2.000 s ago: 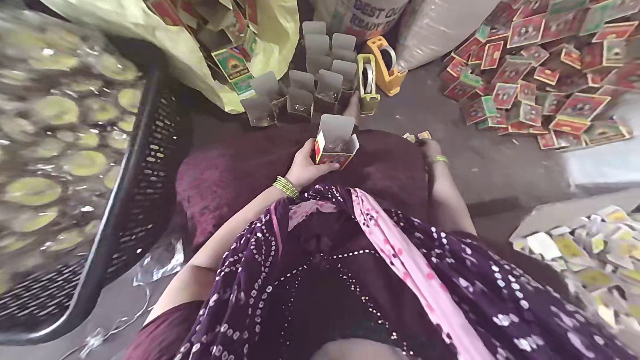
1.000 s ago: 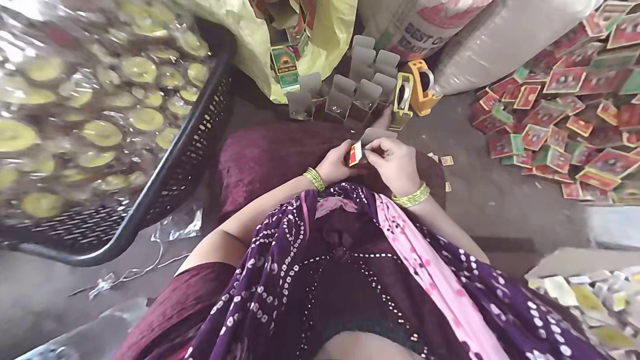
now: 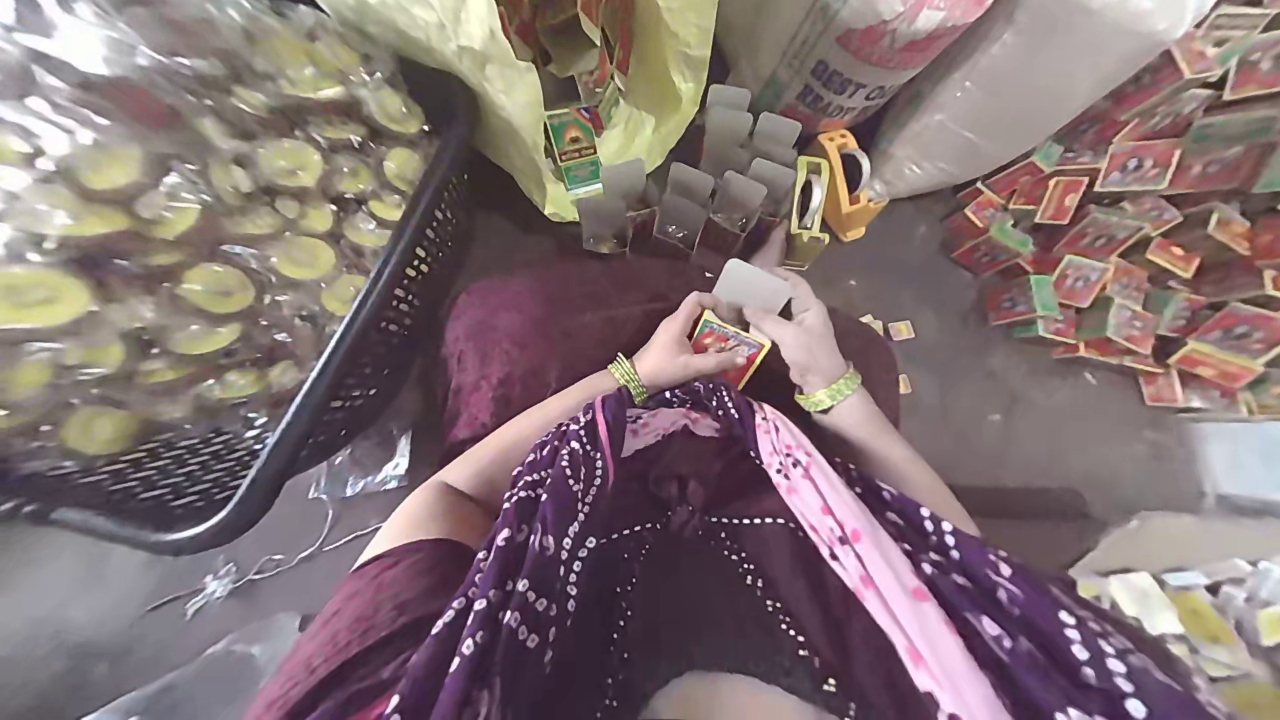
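Note:
Above my lap, my left hand (image 3: 683,352) grips a small red and yellow printed cardboard box (image 3: 728,345), its thumb across the printed face. The box's pale grey lid flap (image 3: 752,288) stands up at the top. My right hand (image 3: 802,330) is at the flap's right edge, fingers bent against it; whether it pinches the flap I cannot tell. Beyond my knees stand several small boxes with raised grey flaps (image 3: 683,210). Right of them are a yellow tape dispenser (image 3: 808,205) and an orange tape dispenser (image 3: 850,190).
A black plastic basket (image 3: 375,300) with clear-wrapped, yellow-topped items is on the left. A yellow sack (image 3: 450,80) with printed cartons and white sacks (image 3: 1020,80) stand ahead. Red and green cartons (image 3: 1130,275) are heaped right; small packets (image 3: 1200,620) lie lower right. Small labels (image 3: 901,330) lie on the floor.
Two seconds ago my left hand held an upright box with its flap raised, and my right hand was near small pieces at the right. My right hand has since come over to the box.

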